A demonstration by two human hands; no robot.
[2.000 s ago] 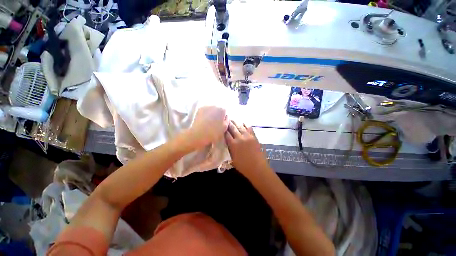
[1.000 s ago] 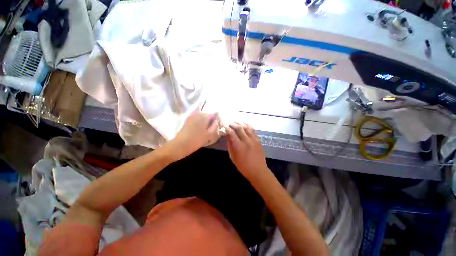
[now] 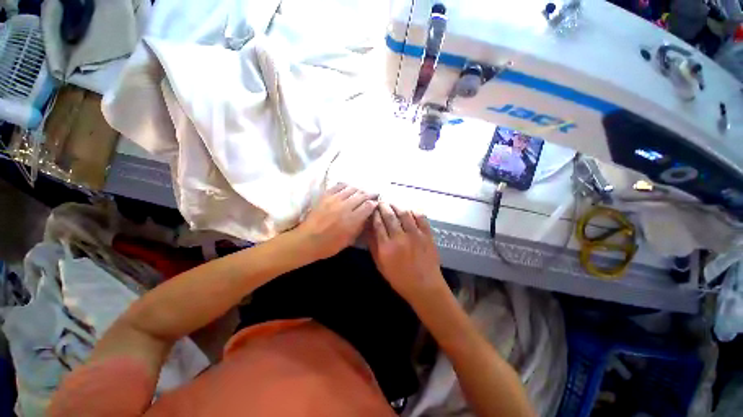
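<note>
A large cream garment piece (image 3: 236, 122) lies bunched on the table left of the needle, its near edge hanging over the table's front. My left hand (image 3: 338, 218) and my right hand (image 3: 403, 244) meet fingertip to fingertip at the table's front edge, at the garment's right corner. Both hands' fingers are bent down on the cloth edge; the bit between them is mostly hidden. The white sewing machine (image 3: 521, 89) stands beyond, with its brightly lit presser foot area (image 3: 407, 107) above and right of my hands.
A smartphone (image 3: 513, 157) with a cable lies right of the needle. A yellow coil (image 3: 606, 241) lies farther right. A small fan (image 3: 20, 69) stands at the left. Pale cloth (image 3: 106, 301) is heaped lower left. A blue crate (image 3: 644, 376) is at lower right.
The view has shifted, so the machine appears farther right. My hands have moved from over the cloth down to the table's front edge, and the cloth's near part has spread leftward.
</note>
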